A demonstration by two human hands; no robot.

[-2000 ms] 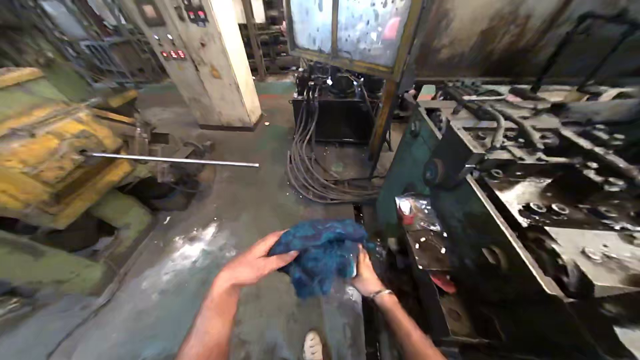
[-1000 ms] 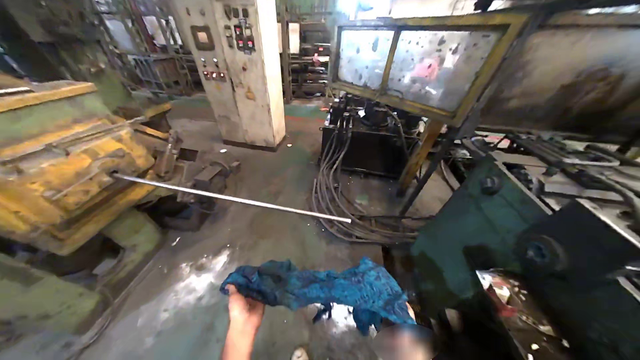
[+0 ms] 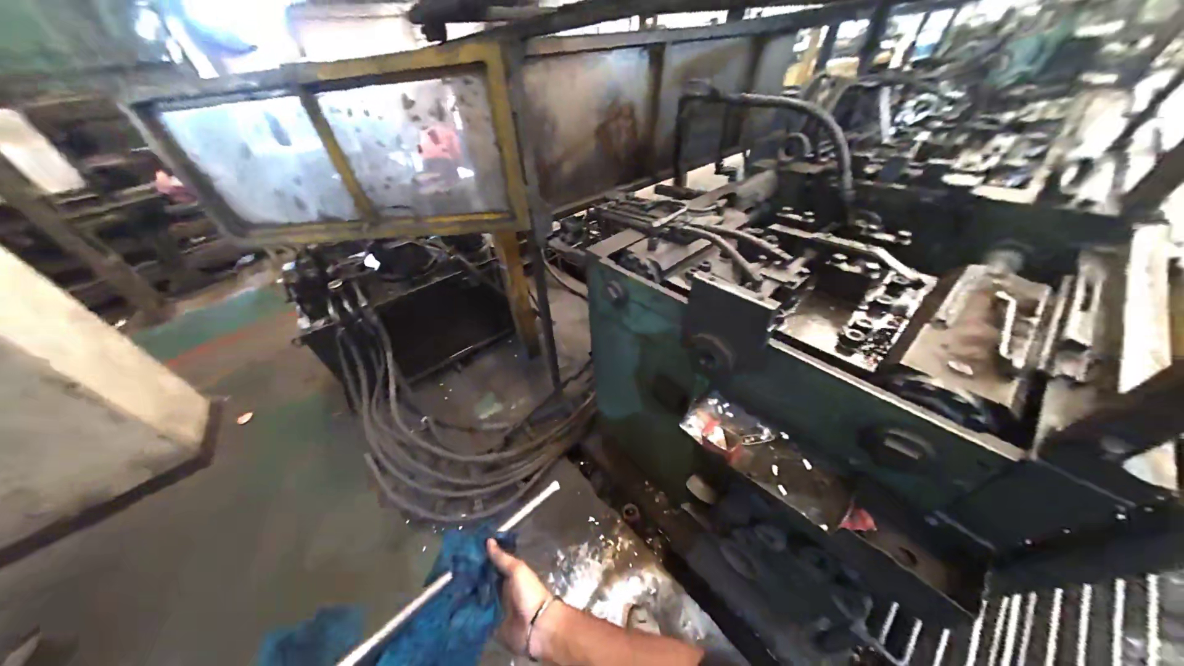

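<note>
My right hand (image 3: 525, 597), with a thin band at its wrist, grips a blue cloth (image 3: 453, 606) at the bottom centre. The cloth lies against a long thin metal rod (image 3: 407, 612), partly wrapped around it near my fingers. The rod slants from the bottom edge up to the right, and its free end shows beyond the cloth. Another part of the blue cloth hangs at the lower left, blurred. My left hand is out of view.
A green machine (image 3: 638, 361) stands at the right, with a littered ledge (image 3: 786, 472) on its side. Thick hoses (image 3: 462, 472) loop on the floor ahead. A yellow-framed panel (image 3: 416, 148) rises above a black tank (image 3: 435, 324). A pale pillar base (image 3: 102, 398) is at the left.
Two seconds ago both hands held the bunched cloth; one second ago it was spread out, apart from the rod. Now the cloth is against the rod. The view has swung to the right.
</note>
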